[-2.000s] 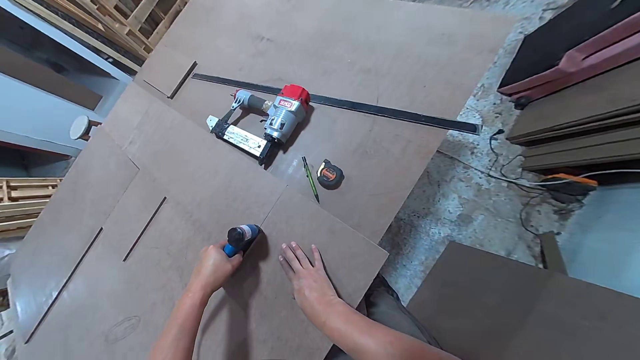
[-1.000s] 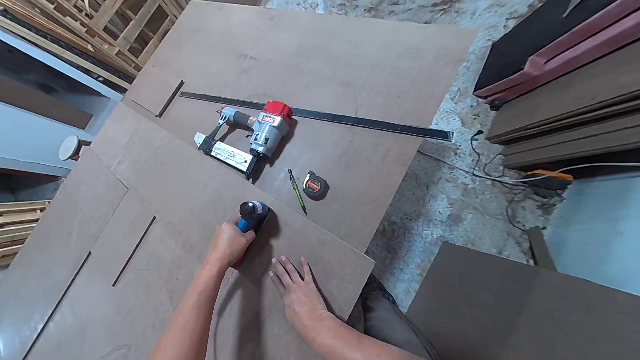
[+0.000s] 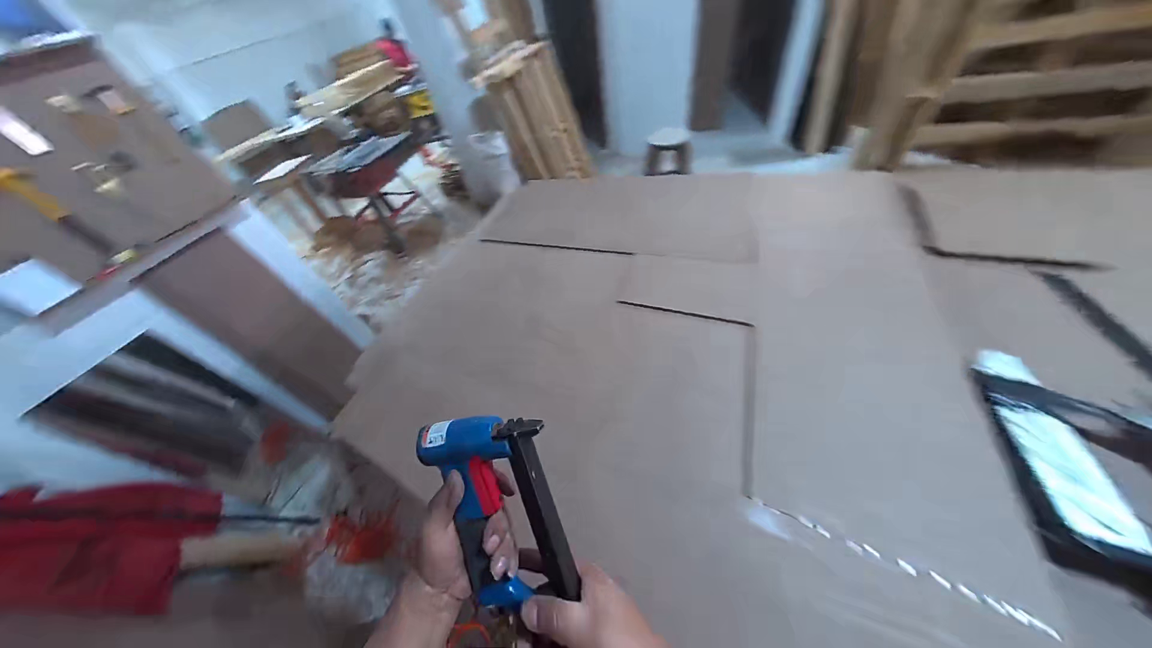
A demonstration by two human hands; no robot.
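Observation:
A blue and black pneumatic stapler (image 3: pixel 468 443) with a red trigger is raised above the lower part of the large brown board surface (image 3: pixel 837 378). My left hand (image 3: pixel 454 544) is wrapped around its black handle. Near the rear end of the black magazine, my right hand (image 3: pixel 585 612) grips the tool low down. Thin dark gaps run between the boards. At the right edge, part of the larger nail gun (image 3: pixel 1071 468) lies on the boards, blurred, beside a dark strip (image 3: pixel 1102 315).
A stool (image 3: pixel 669 151) stands beyond the boards, with wooden frames (image 3: pixel 1035 90) at the upper right. On the left, a workbench (image 3: pixel 135 189) holds a yellow-handled hammer (image 3: pixel 45 202). Red cloth (image 3: pixel 90 549) lies at lower left; a cluttered table (image 3: pixel 360 166) stands farther back.
The view has swung far to the left. The blue stapler, held in one hand low on the board before, is now raised, and my other hand has left the board and grips it too.

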